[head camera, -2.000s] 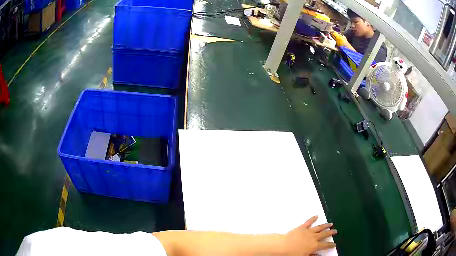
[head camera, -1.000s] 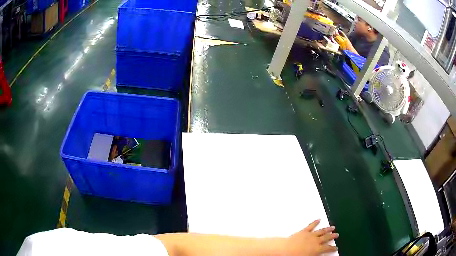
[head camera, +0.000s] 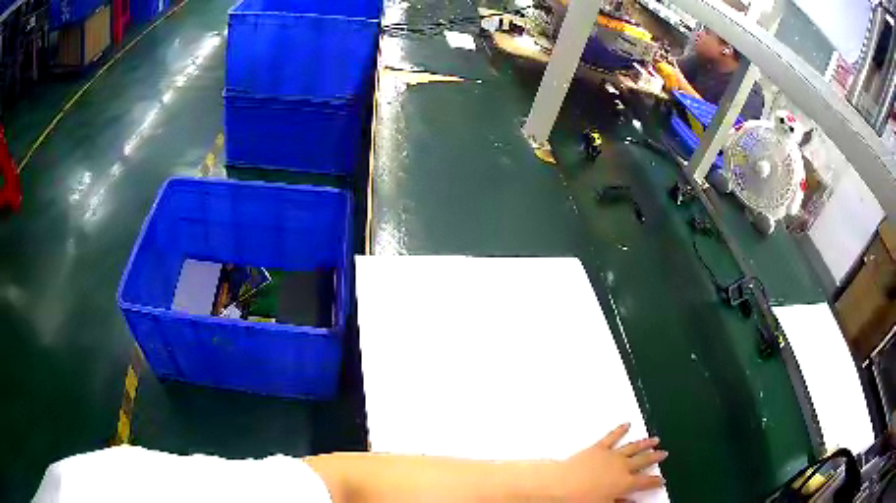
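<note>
My left hand (head camera: 614, 472) lies palm down with fingers spread on the lower right edge of a large blank white sheet (head camera: 481, 354). It holds nothing. The bare forearm crosses the bottom of the view from a white sleeve at the lower left. The lower edge of the hand is cut off by the picture's rim. My right hand is not in view. Small black adapter units with thin cords lie along the dark green line to the right, one of them near the second white sheet (head camera: 769, 339).
A blue crate (head camera: 236, 349) with scrap boards stands on the floor left of the bench (head camera: 462, 196); stacked blue crates (head camera: 300, 59) stand behind. Grey posts (head camera: 563, 83), a white fan (head camera: 764, 169) and a person (head camera: 712, 69) are beyond. Black cables (head camera: 820, 481) are at the lower right.
The black adapter units on the green line have moved nearer, down and to the right. My left hand stays on the sheet, fingers spread. The view has shifted slightly.
</note>
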